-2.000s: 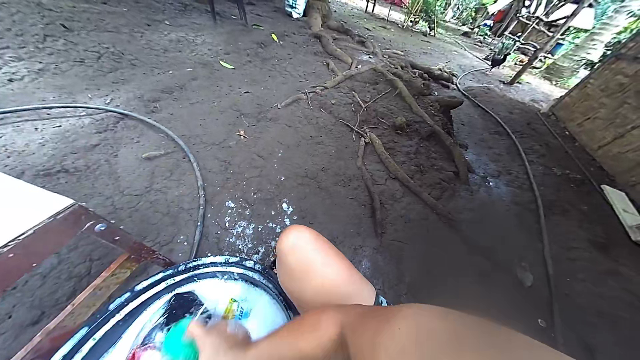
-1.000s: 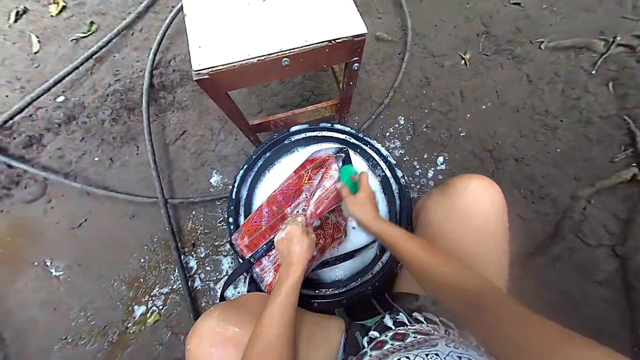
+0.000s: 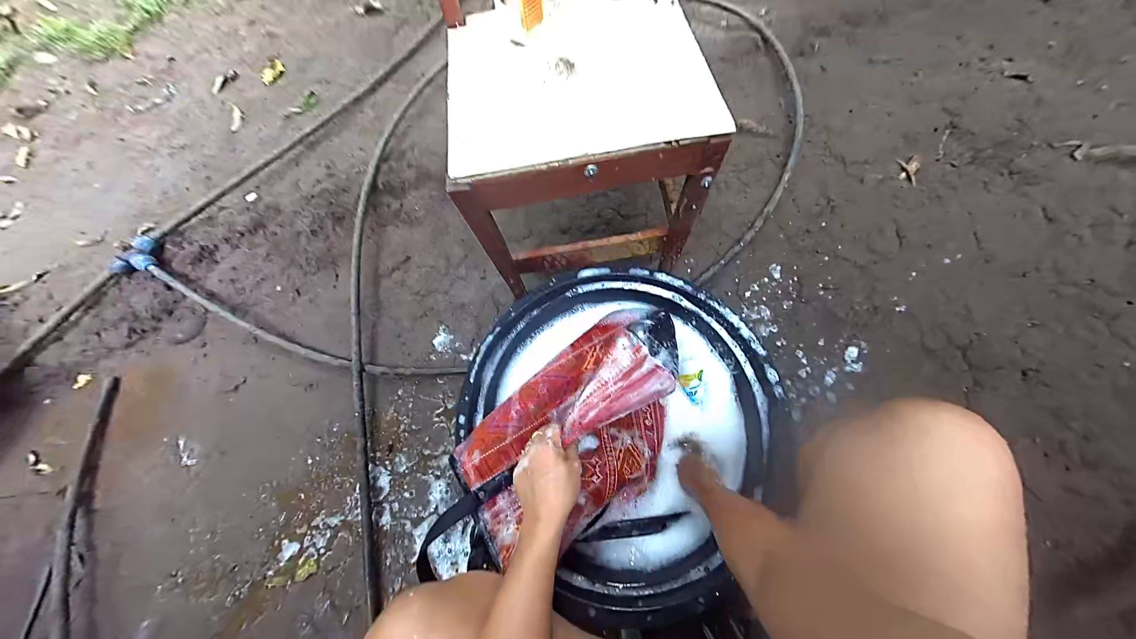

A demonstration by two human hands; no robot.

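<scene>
A round black tub (image 3: 761, 390) filled with white suds sits between my knees. Across its left part lies a red patterned fabric bag (image 3: 541, 390), wet and foamy, with a black strap (image 3: 444, 525) hanging over the rim. My left hand (image 3: 547, 475) grips a bunched part of the bag. My right hand (image 3: 697, 466) is partly sunk in the foam right of the bag; its fingers are blurred and covered, so what they hold is hidden. A small printed packet (image 3: 692, 385) floats in the suds above my right hand.
A wooden chair with a white seat (image 3: 586, 98) stands just beyond the tub, with an orange item (image 3: 531, 13) on it. Hoses (image 3: 358, 293) run over the muddy ground at left, meeting at a blue-wrapped joint (image 3: 135, 256). A stick (image 3: 84, 479) lies at far left.
My right hand has moved from the bag's upper right, where it held a green thing, down into the suds. That green thing no longer shows. My left hand still grips the bag.
</scene>
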